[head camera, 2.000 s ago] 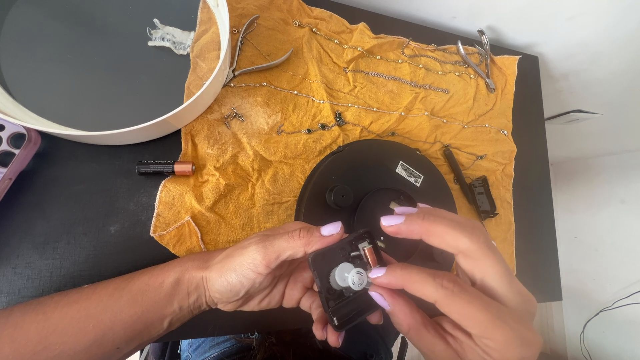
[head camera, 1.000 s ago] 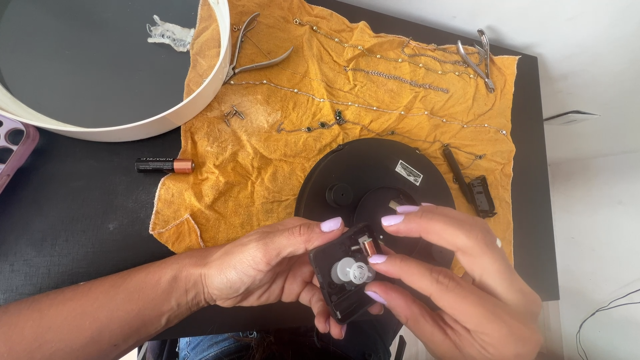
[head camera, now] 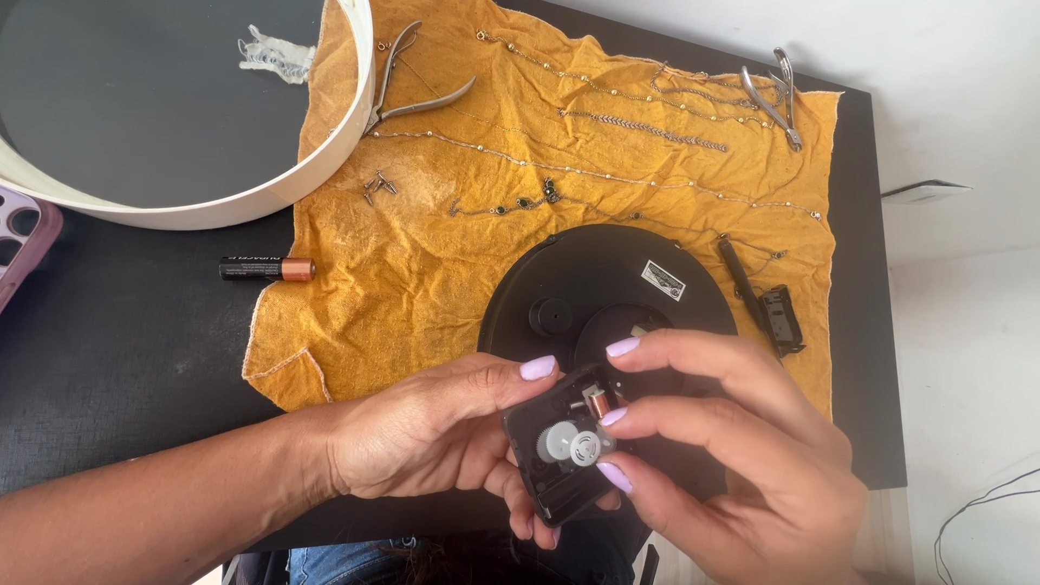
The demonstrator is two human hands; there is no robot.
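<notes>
My left hand (head camera: 455,431) holds an open black quartz clock movement housing (head camera: 540,483), thumb on its upper edge and fingers beneath. Inside the housing lie white plastic gears (head camera: 559,441) and a copper coil (head camera: 598,404). With thumb and fingertips, my right hand (head camera: 731,455) touches a round white gear (head camera: 585,448) and the area by the coil; whether it grips the gear cannot be told. Behind both hands a round black clock body (head camera: 601,276) rests partly on the yellow cloth (head camera: 390,301), its lower part hidden by the hands.
A Duracell battery (head camera: 266,269) lies at the cloth's left edge, below a large white ring frame (head camera: 244,213). Small screws (head camera: 379,186), cutters (head camera: 406,81), pliers (head camera: 776,101) and thin chains (head camera: 569,168) lie on the cloth. A black plastic part (head camera: 782,320) sits right of the clock body.
</notes>
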